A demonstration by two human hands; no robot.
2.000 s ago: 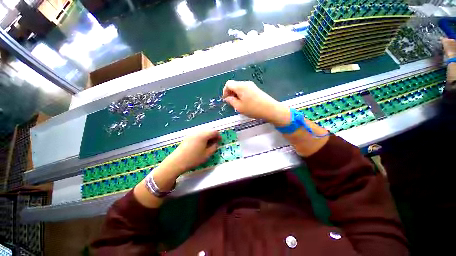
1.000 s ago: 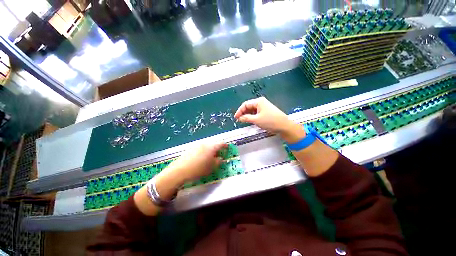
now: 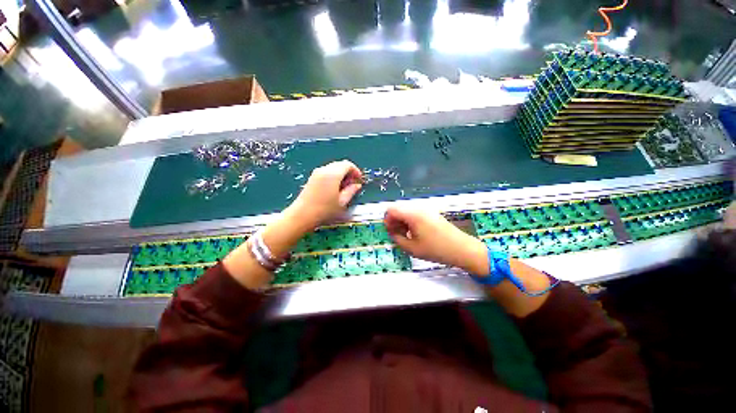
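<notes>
A green circuit board panel (image 3: 339, 262) lies on the conveyor in front of me. My right hand (image 3: 416, 234), with a blue wrist strap (image 3: 502, 268), is over its right end, fingers curled; anything in them is too small to see. My left hand (image 3: 331, 192) is over the green mat (image 3: 270, 202), fingertips pinched beside scattered silvery leaded components (image 3: 381, 179). Whether it holds one cannot be told. More silvery components (image 3: 238, 153) lie heaped on the left of the mat.
A tall stack of panels (image 3: 601, 109) stands on the mat's right, a paper label (image 3: 575, 160) at its foot. Small dark components (image 3: 443, 143) lie left of it. More panels (image 3: 549, 228) lie on the conveyor at right. An open cardboard box (image 3: 211, 94) is behind the line.
My left hand has moved from the panel up to the mat's components. My right hand has moved from the mat down to the panel's right end. The view has shifted.
</notes>
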